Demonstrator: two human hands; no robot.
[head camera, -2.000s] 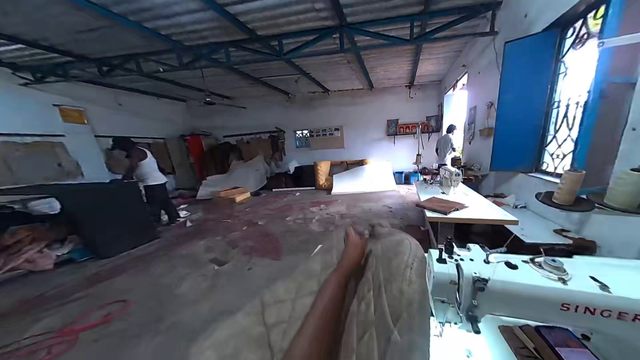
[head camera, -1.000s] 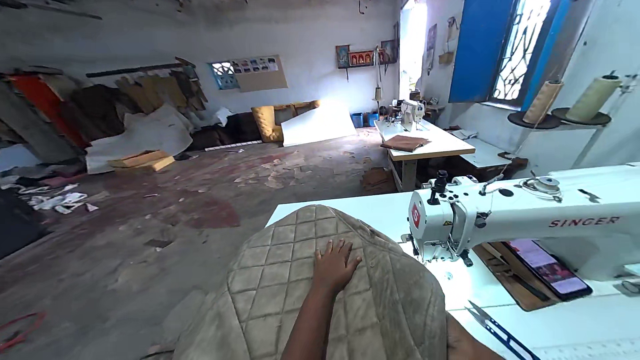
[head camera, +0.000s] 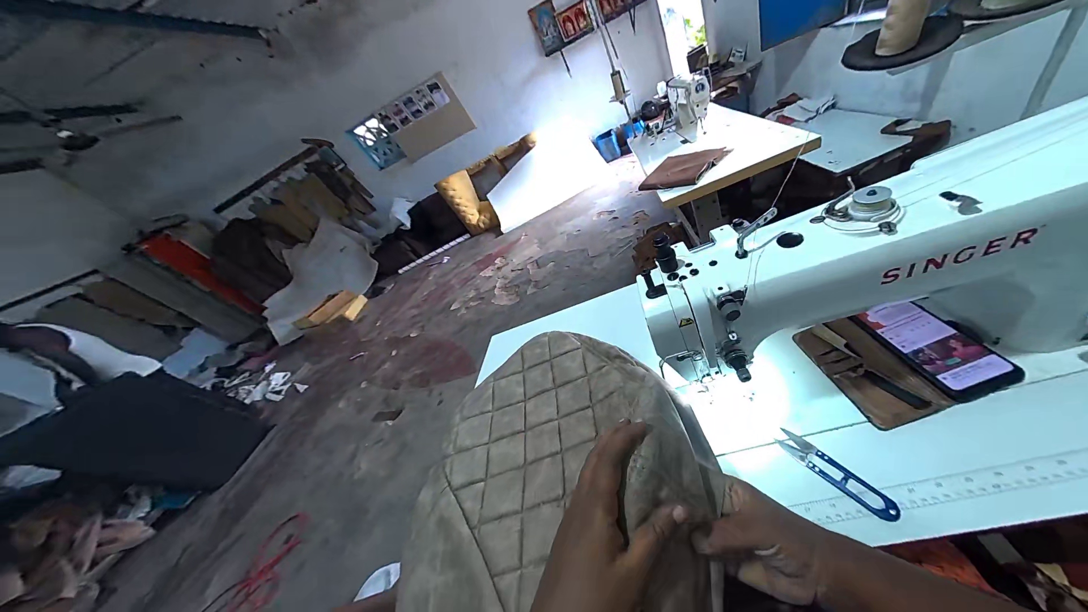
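Observation:
A beige diamond-quilted cover (head camera: 527, 425) rests partly on the white sewing table, left of the needle area of a Singer sewing machine (head camera: 850, 246). My left hand (head camera: 612, 510) grips a fold near the cover's right edge, fingers bent over it. Close beside it, my right hand (head camera: 752, 544) pinches the same edge between thumb and fingers. Blue-handled thread snips (head camera: 841, 476) lie on the table to the right of my hands. The cover's lower part runs out of view.
A smartphone (head camera: 943, 348) lies on a brown leather piece (head camera: 884, 399) under the machine arm. A clear ruler (head camera: 977, 489) lies along the table. Another sewing table (head camera: 748, 144) stands ahead. At far left a person (head camera: 76, 357) bends over dark material (head camera: 136, 433); a red cord (head camera: 272, 561) is on the floor.
My left hand has moved from the flat of the quilting to the cover's right edge and gripped it. My right hand has come into clear view there. The view has tilted.

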